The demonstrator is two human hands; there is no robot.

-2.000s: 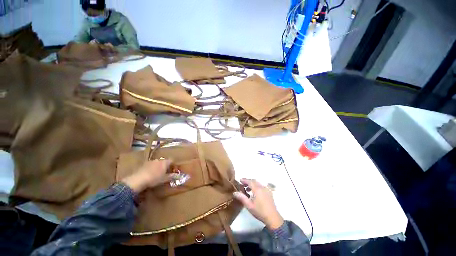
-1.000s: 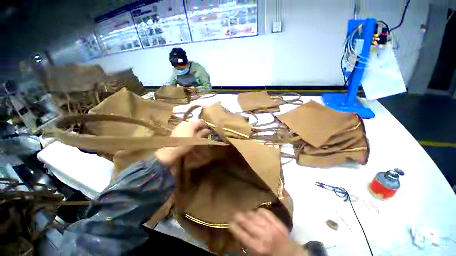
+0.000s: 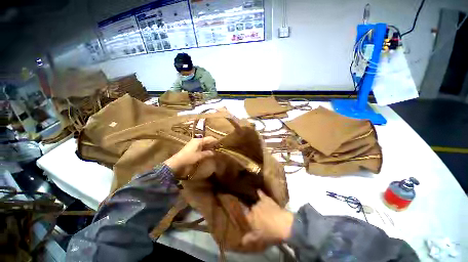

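A tan-brown bag (image 3: 231, 189) is in front of me on the white table, its mouth open towards me, with gold-yellow zipper edges showing. My left hand (image 3: 195, 156) grips the bag's upper left edge, with the fingertips folded over the fabric. My right hand (image 3: 267, 220) is at the lower right of the mouth and holds the fabric there; some fingers are hidden in the folds. Brown straps hang below the bag and loop above it.
Brown bags lie behind and left (image 3: 123, 123) and right (image 3: 341, 140). A red-and-grey container (image 3: 399, 194), a thin dark tool with cord (image 3: 346, 199) and crumpled white material (image 3: 442, 249) lie right. A blue stand (image 3: 367, 82) is at the back. A person (image 3: 192, 79) sits opposite.
The bag has gone from lying flat to lifted and open, its strap dropped from the raised position. The right hand has moved from the zipper edge to the mouth. The view has swung left.
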